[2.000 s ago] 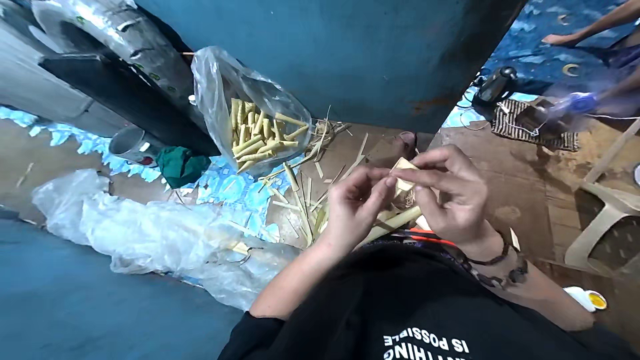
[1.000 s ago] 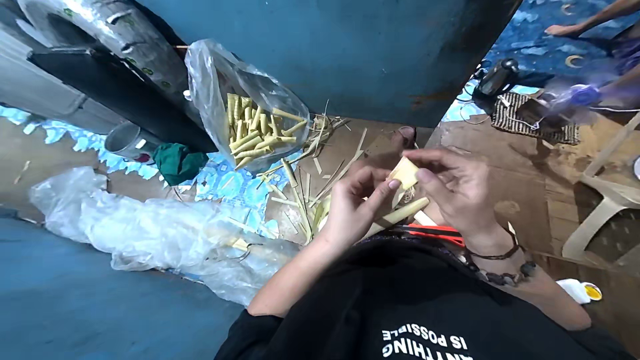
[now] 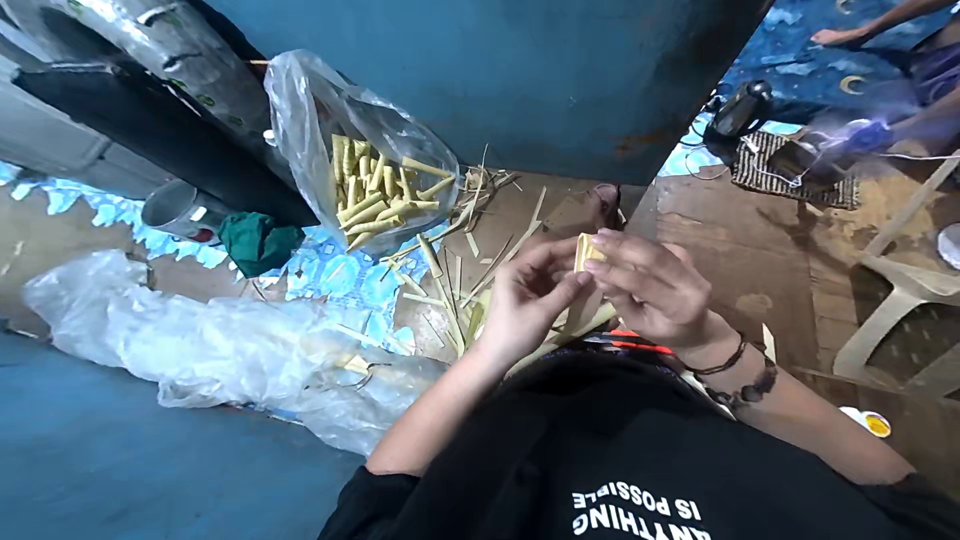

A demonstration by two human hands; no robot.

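Between the fingertips of both hands is a small folded piece of pale yellow leaf (image 3: 589,252). My left hand (image 3: 531,298) pinches its left and lower edge with thumb and fingers. On the other side, my right hand (image 3: 656,285) grips it from above and the right. Long pale leaf strips (image 3: 581,319) lie under the hands, near my lap, beside a red-orange item (image 3: 641,343) partly hidden by my right hand. A clear plastic bag (image 3: 300,127) to the upper left holds many rolled leaf tubes (image 3: 375,187).
Leaf scraps (image 3: 457,292) litter the floor around the bag. Crumpled plastic sheeting (image 3: 225,352), a green cloth (image 3: 259,244) and a clear bucket (image 3: 171,206) are at left. A blue panel (image 3: 487,82) stands ahead. At right are a plastic chair (image 3: 881,307), a striped mat (image 3: 761,169) and another person's arm (image 3: 885,26).
The leaf piece, broad and pale between my fingers a second ago, now shows a narrower side. My right hand's fingers have come over its top.
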